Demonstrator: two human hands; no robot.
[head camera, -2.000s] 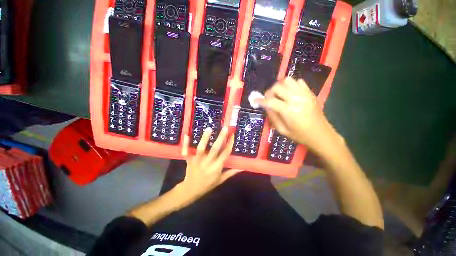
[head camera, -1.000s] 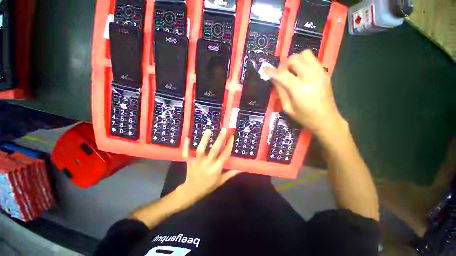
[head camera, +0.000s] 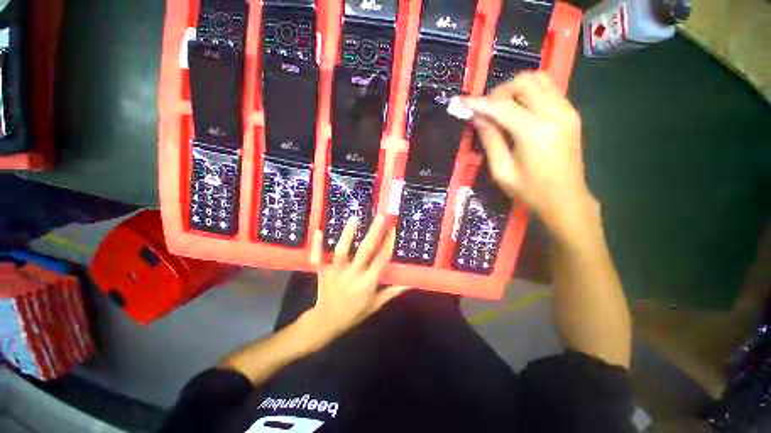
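A red tray (head camera: 338, 269) holds several black keypad phones (head camera: 285, 199) in slots, with glossy black covers (head camera: 290, 106) lying over their middles. My right hand (head camera: 533, 139) pinches a small white wipe (head camera: 460, 107) at the upper right edge of the black cover (head camera: 433, 139) in the fourth column. My right hand hides part of the fifth column. My left hand (head camera: 355, 275) lies on the tray's near edge with spread fingers, the fingertips over the lower end of the third-column phone.
A whitish solvent bottle (head camera: 630, 27) lies at the upper right on the dark green mat (head camera: 668, 169). Another red-edged tray (head camera: 42, 159) is at the far left. Below left are a red plastic stool (head camera: 144, 266) and stacked trays (head camera: 42, 317).
My right hand has moved up along the fourth-column cover with the wipe, then slightly right. My left hand has stayed almost still. The fifth-column cover, askew earlier, is now mostly hidden.
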